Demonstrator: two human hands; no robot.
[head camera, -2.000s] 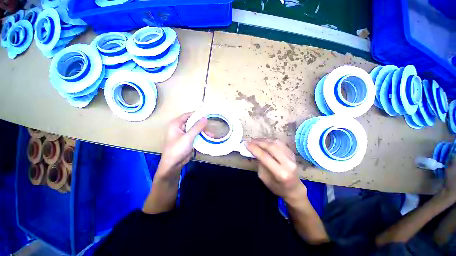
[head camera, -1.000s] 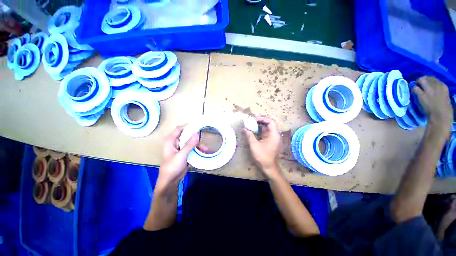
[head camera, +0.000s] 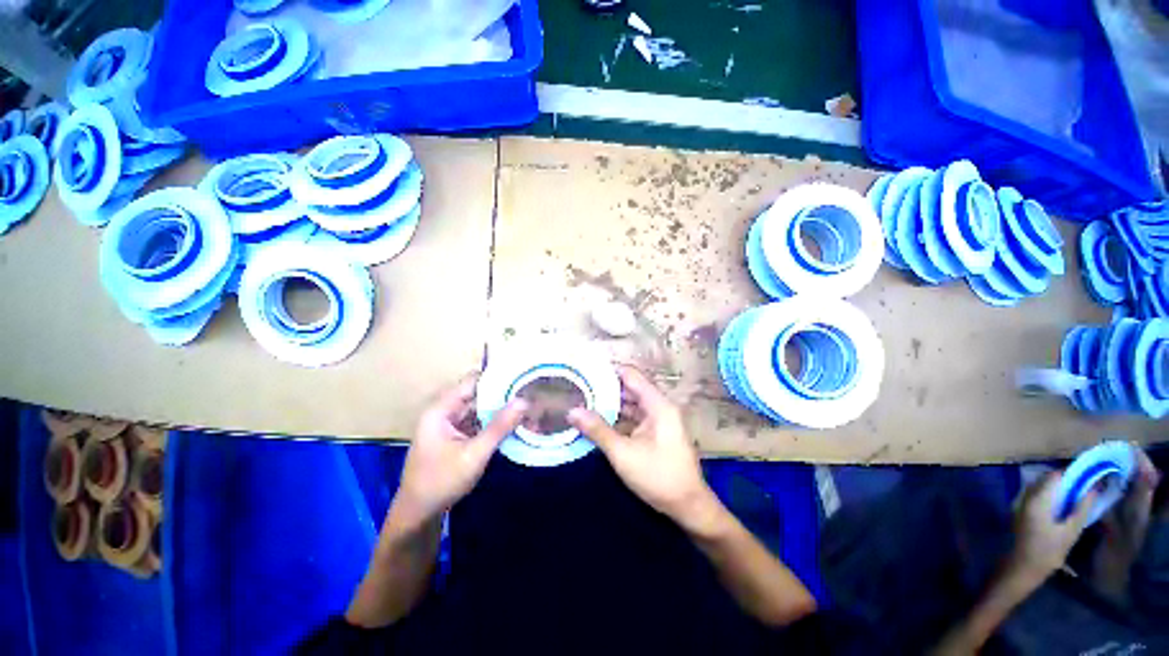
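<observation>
A pale blue-white flanged ring (head camera: 549, 449) is held near the front edge of the cardboard-covered bench. My left hand (head camera: 459, 442) grips its left side, with the thumb at the inner collar. My right hand (head camera: 644, 442) grips its right side, thumb also at the collar. A small white bottle (head camera: 613, 318) lies on the bench just behind the ring. The fingers under the ring are partly hidden.
Stacked ring parts stand at the left (head camera: 308, 304) and right (head camera: 813, 363). Blue bins (head camera: 359, 105) are behind the bench, beside a green surface (head camera: 756, 51). Brown-orange rings (head camera: 123, 532) are at lower left. Another person's hands (head camera: 1045, 525) hold a ring at lower right.
The white bottle has left my right hand and lies on the bench. My right hand has moved left and taken hold of the ring. The other person's hand has left the right stack.
</observation>
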